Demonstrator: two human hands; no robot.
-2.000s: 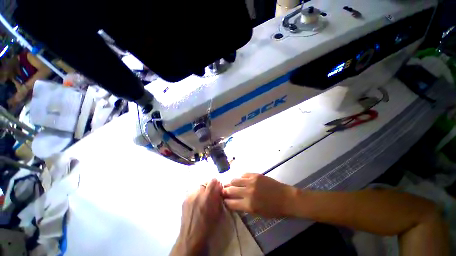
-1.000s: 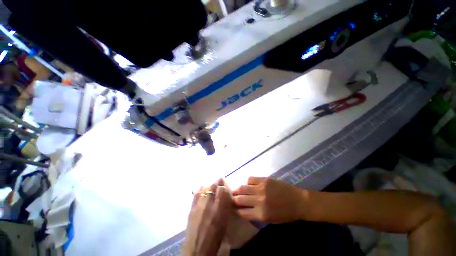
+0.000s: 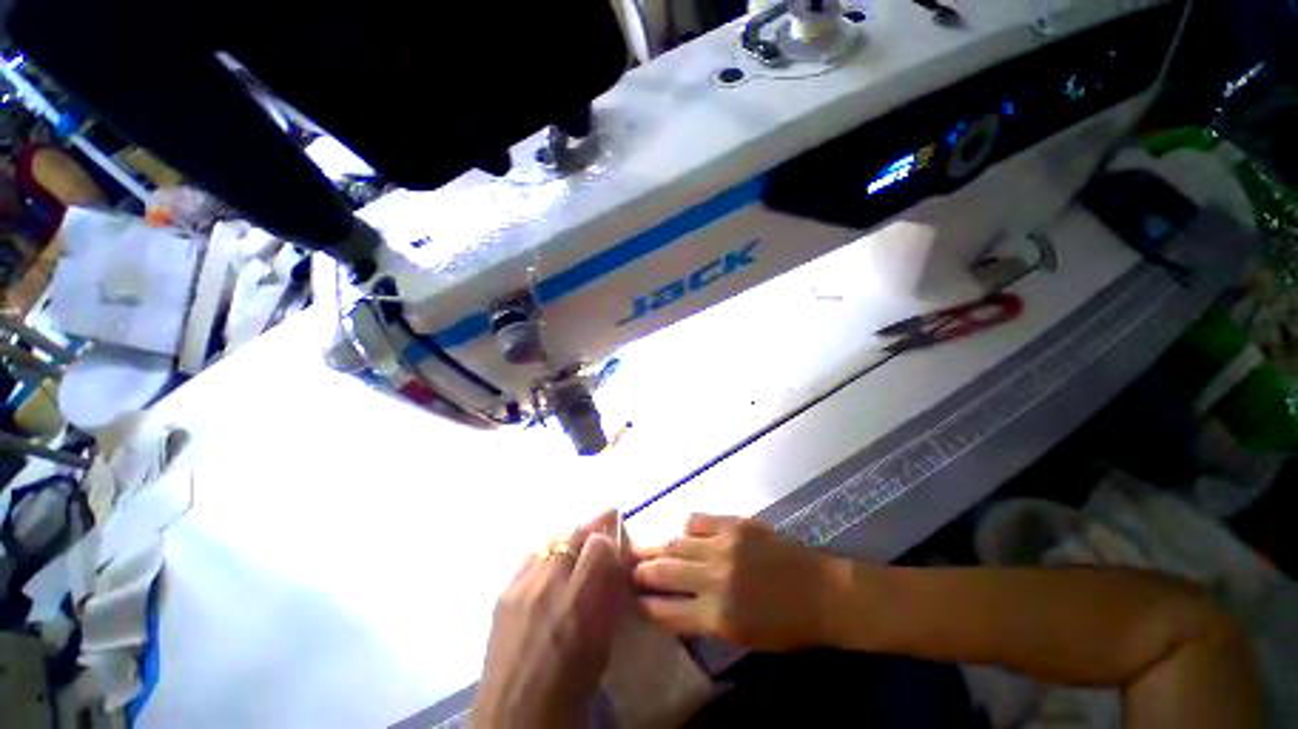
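My left hand and my right hand meet at the front edge of the table, fingertips close together. Both pinch a pale cloth piece, which hangs down between and below them over the edge. The sewing machine with blue stripe and "JACK" stands behind. Its needle area is beyond my hands, and the cloth is away from it. The cloth's upper edge is partly hidden by my fingers.
Red-handled snips lie under the machine arm. The ruled grey table edge runs to the right. Pale scraps are heaped at the left. A green basket is at the far right. A crumpled pale heap lies below the right edge.
From two seconds ago, both hands and the cloth have moved away from the needle area towards the front edge. Over the last second the hands have stayed together, and the view has shifted slightly.
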